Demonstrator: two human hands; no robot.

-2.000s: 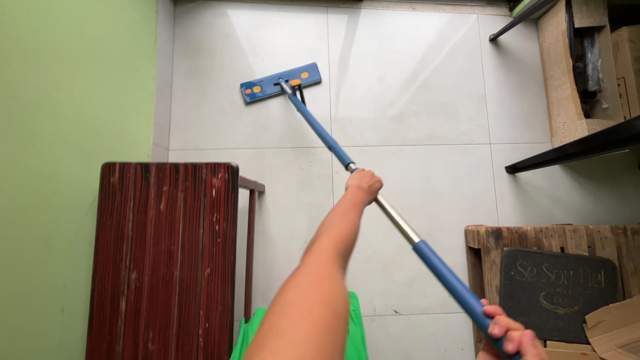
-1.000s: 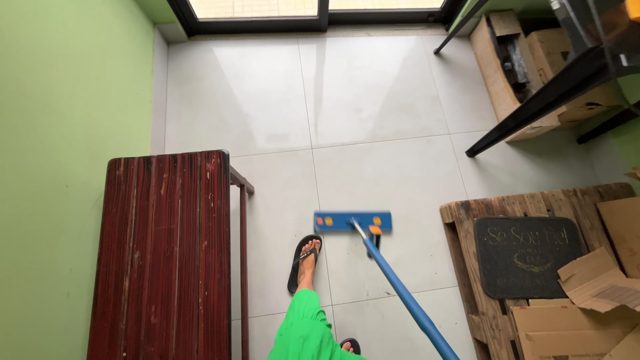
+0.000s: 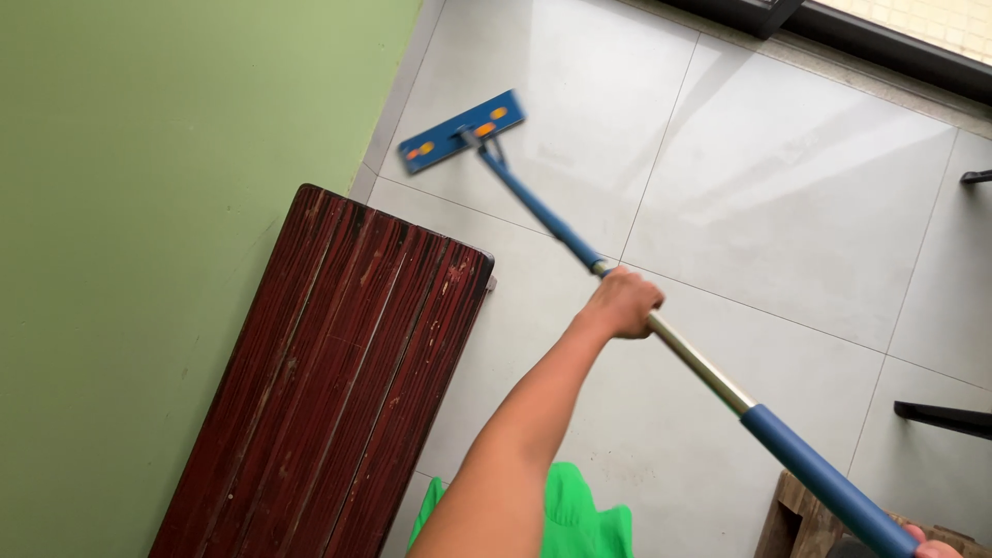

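Observation:
A flat mop with a blue and metal handle (image 3: 701, 360) slants across the view from lower right to upper left. Its blue rectangular head (image 3: 463, 133), with orange and yellow spots, is over the pale floor tiles near the green wall, slightly blurred. My left hand (image 3: 626, 302) is closed around the middle of the handle, just below the upper blue section. At the bottom right corner, my right hand (image 3: 934, 548) holds the end of the blue grip; only some fingers show, the rest lies out of frame.
A dark red slatted wooden bench (image 3: 333, 372) stands along the green wall (image 3: 155, 194), left of my arm. A wooden pallet (image 3: 806, 511) is at the lower right. Black legs (image 3: 942, 418) jut in at the right edge. A dark door frame (image 3: 891, 50) crosses the upper right.
The mop head was near my sandalled foot one second ago and is now farther forward and left, beyond the bench. Both hands, unseen then, are back in view. The view has turned.

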